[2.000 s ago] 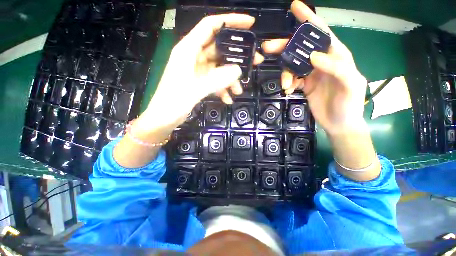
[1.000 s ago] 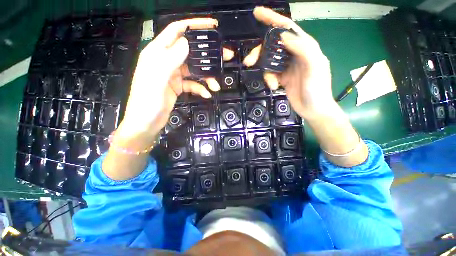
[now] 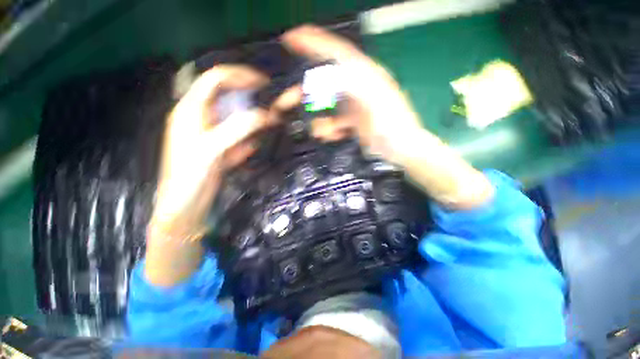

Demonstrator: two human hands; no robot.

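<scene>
The frame is blurred by motion. My right hand holds a watch unit whose screen shines white with a green strip at its lower edge. My left hand holds another watch unit, seen as a pale bluish blur between thumb and fingers. Both hands are above the far part of a black component tray. Several watch units lie face down in its pockets, their round centres showing, some with bright glare. What the left unit's screen shows cannot be read.
Glossy black trays lie at the left. More dark trays stand at the far right. A cream paper slip lies on the green bench right of my right hand. A grey floor shows at the right.
The whole view has tilted and blurred. Both hands appear further left and closer together. The screens have changed from rows of white text to bright light on the right unit and a pale glow on the left.
</scene>
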